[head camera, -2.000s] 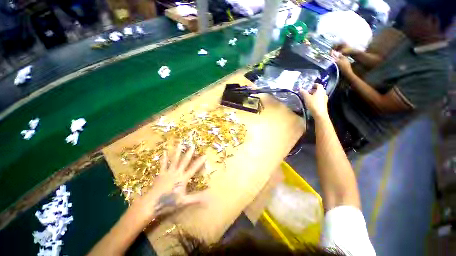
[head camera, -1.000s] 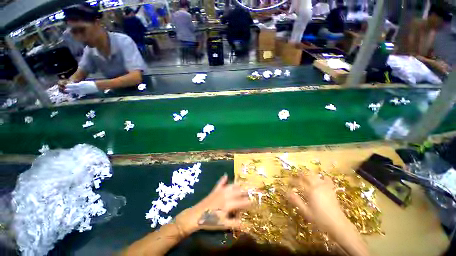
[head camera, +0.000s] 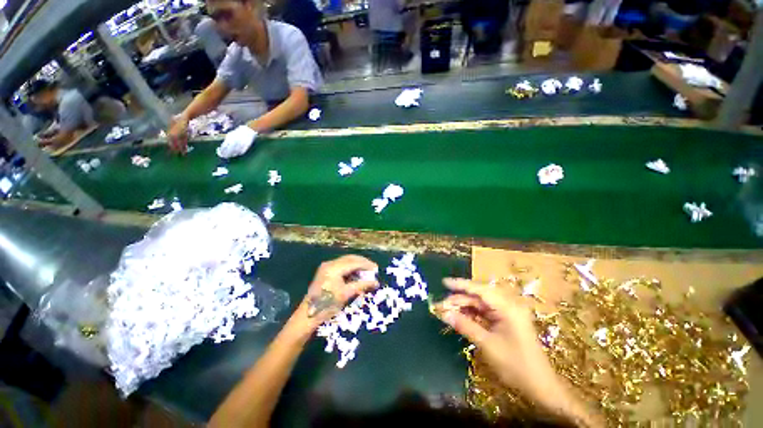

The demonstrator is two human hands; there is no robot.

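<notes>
My left hand (head camera: 341, 288) is over the upper left of a cluster of white plastic housings (head camera: 376, 311) on the dark green bench. Its fingertips are closed on a white housing (head camera: 365, 276). My right hand (head camera: 485, 316) is right of the cluster, by the left edge of the tan cardboard sheet (head camera: 519, 261). Small gold bits, seemingly brass contacts, show at its thumb and fingertips; the exact number is blurred. More brass contacts (head camera: 619, 347) lie heaped on the cardboard, with some white pieces among them.
A clear bag of housings (head camera: 180, 288) stands at left. The green conveyor belt (head camera: 468, 180) runs beyond the bench with scattered white pieces. A person (head camera: 272, 67) works across it, one hand in a white glove. A dark device (head camera: 747, 309) is cut off at the right edge.
The view has swung left. My left hand has moved onto the white housings and taken one. My right hand has left the gold heap and come towards the housings with gold bits at its fingers.
</notes>
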